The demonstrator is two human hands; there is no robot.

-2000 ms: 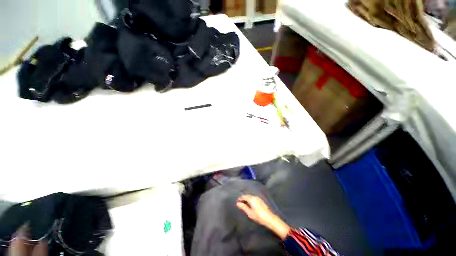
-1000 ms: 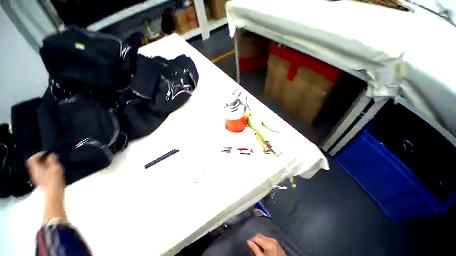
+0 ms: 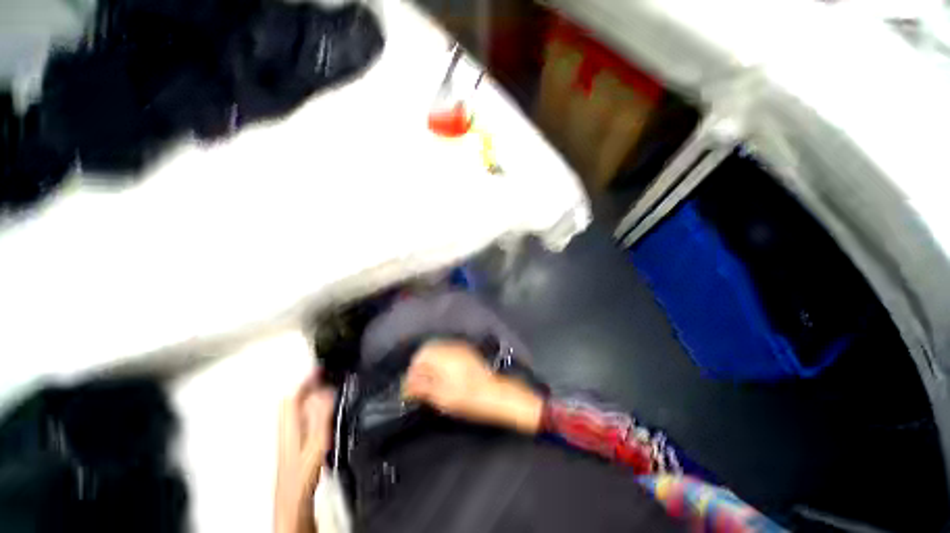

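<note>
A black bag with a pale line along its left edge lies on my lap between my hands; blur hides its details and its lower border against the dark apron. My left hand, blurred, grips the bag's left edge. My right hand is closed on the bag's upper right part, with its fingers curled and their tips hidden.
A black bag pile is on the white table at upper left. An orange-and-white container stands near its right edge. More black fabric lies at lower left. A blue crate is at right.
My left hand has moved from the bag pile down to my lap, where a black bag now lies. My right hand has come onto the bag. The view has shifted and blurred.
</note>
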